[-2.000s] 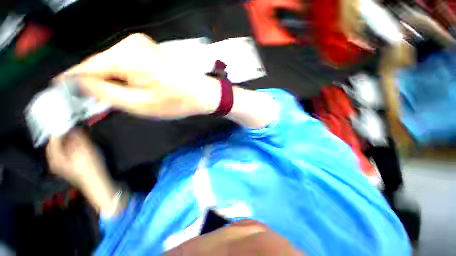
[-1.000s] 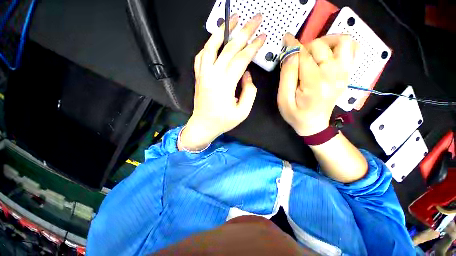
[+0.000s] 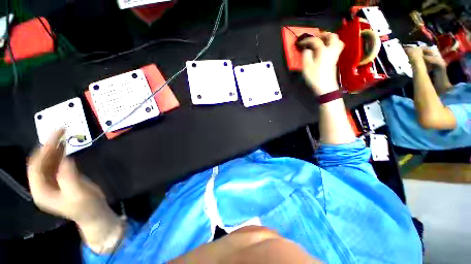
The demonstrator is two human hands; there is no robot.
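Observation:
My left hand (image 3: pixel 64 178), blurred, is open with its fingers apart at the lower edge of the far-left white box (image 3: pixel 64 124). A thin grey test cable (image 3: pixel 170 80) crosses the mat; its small plug (image 3: pixel 78 138) lies over that box, by my fingertips. A vented white box (image 3: pixel 124 99) lies on a red separator (image 3: pixel 161 93), its four dark feet up. Two plain white boxes (image 3: pixel 212 81) lie side by side at centre. My right hand (image 3: pixel 323 59) is on the black computer mouse (image 3: pixel 303 39), partly covering it, on the red mouse pad (image 3: pixel 292 54).
The red parts holder (image 3: pixel 352 51) with a tan tape roll (image 3: pixel 369 47) stands right of my right hand. More white boxes (image 3: pixel 397 55) are beyond it. Another person (image 3: pixel 436 103) in blue works at the right. A red sheet (image 3: pixel 30 40) lies at the far left.
The view has turned right. My right hand has left the vented box and moved right to the mouse. My left hand has moved left, off the vented box, to the far-left box.

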